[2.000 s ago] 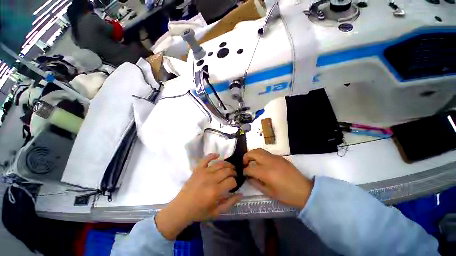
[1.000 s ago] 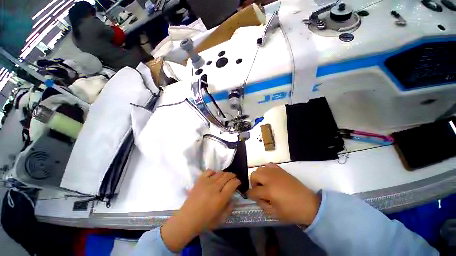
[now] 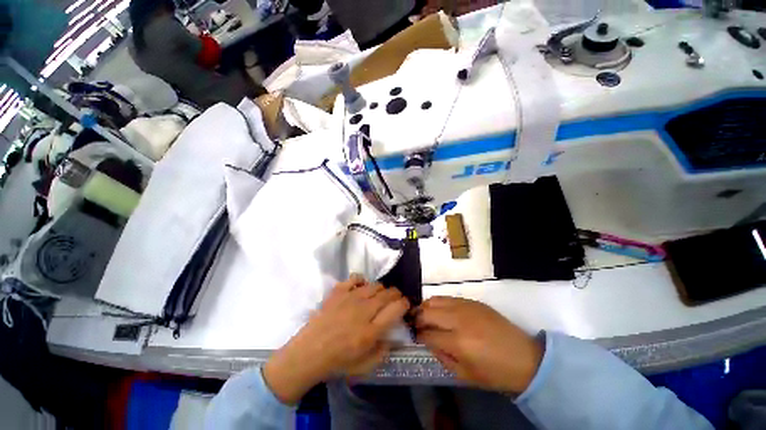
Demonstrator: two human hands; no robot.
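A black fabric piece runs from under the presser foot toward me. My left hand lies on its left side and on the edge of the white garment panel. My right hand pinches the near end of the black piece, fingertips close to the left hand's. The fingers hide that end. The panel lies bunched left of the needle, its thin dark edge showing. The sewing machine head stands behind the work.
A stack of cut panels lies at left, beside a grey round-grilled device. Right of the needle are a brass-coloured block, a stack of black pieces, thin pink and blue sticks and a smartphone. A person sits behind.
Both hands have drawn nearer the table's front edge along the black piece, whose stretch before the needle shows more. The whole view has shifted slightly.
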